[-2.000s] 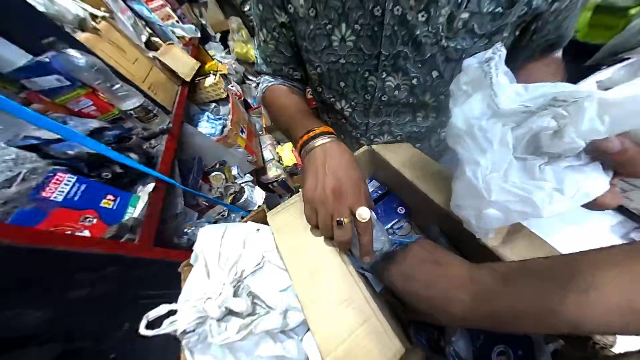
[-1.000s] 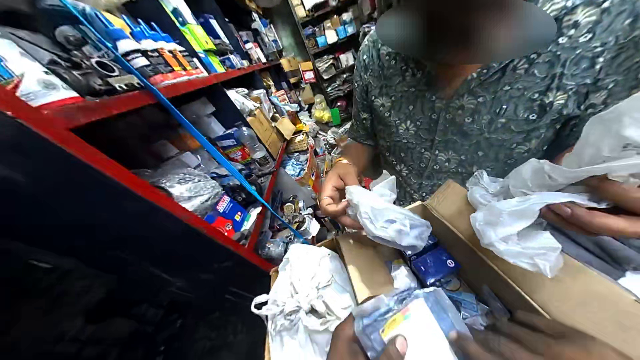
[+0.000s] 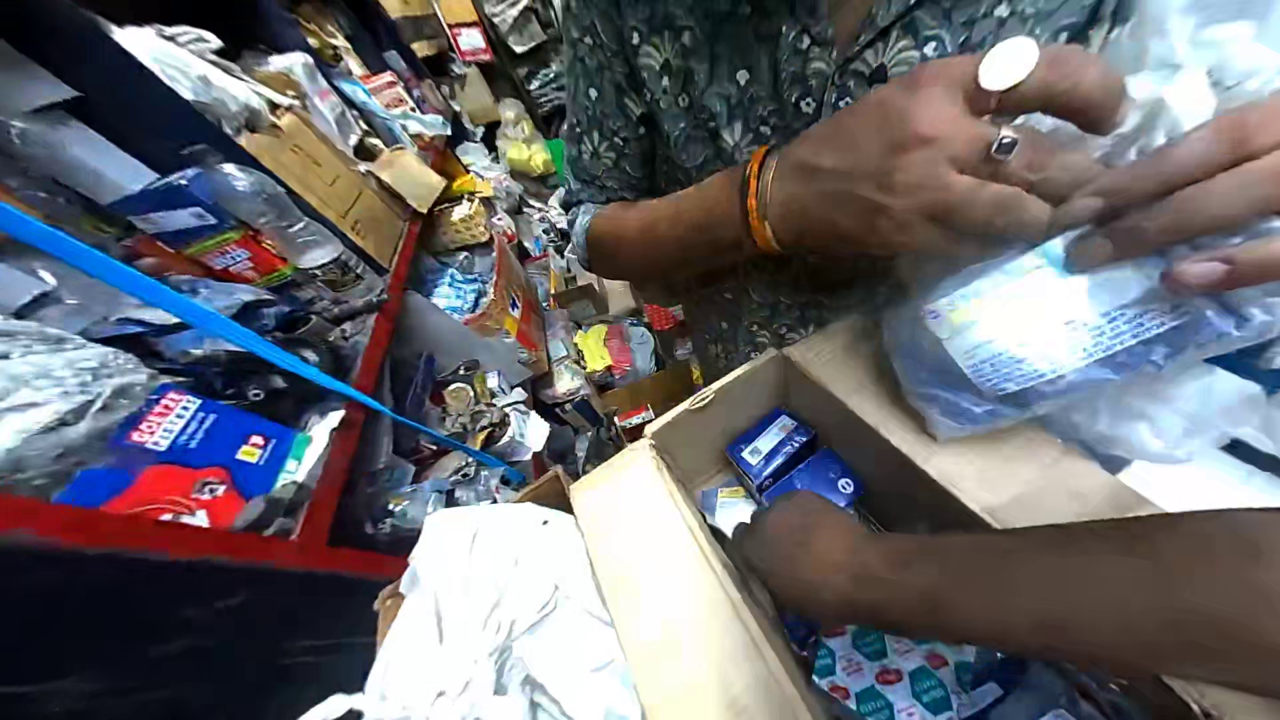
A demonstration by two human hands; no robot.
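Note:
From the right edge my right hand (image 3: 805,550) reaches down into an open cardboard box (image 3: 685,580). Its fingers are blurred and partly hidden beside a small white packet (image 3: 728,508), so I cannot tell whether they hold anything. Blue cartons (image 3: 770,445) lie just above it in the box, and a packet with green and red hexagons (image 3: 890,675) lies below my forearm. My left hand is out of view. Over the box's right side, a co-worker's ringed hand (image 3: 920,160) and fingers of another hand (image 3: 1180,200) are on a plastic-wrapped package (image 3: 1060,320) bearing a printed label.
A white cloth or plastic bag (image 3: 510,610) lies against the box's left side. A blue strap (image 3: 200,320) crosses in front of a red-edged shelf (image 3: 330,480) with a plastic bottle (image 3: 270,215) and packets. Mixed cartons and parts (image 3: 490,400) crowd the area behind.
A second ago both my hands were around a plastic-wrapped package above the box; now my right hand is inside it and my left is out of view. The co-worker's ringed hand has moved right.

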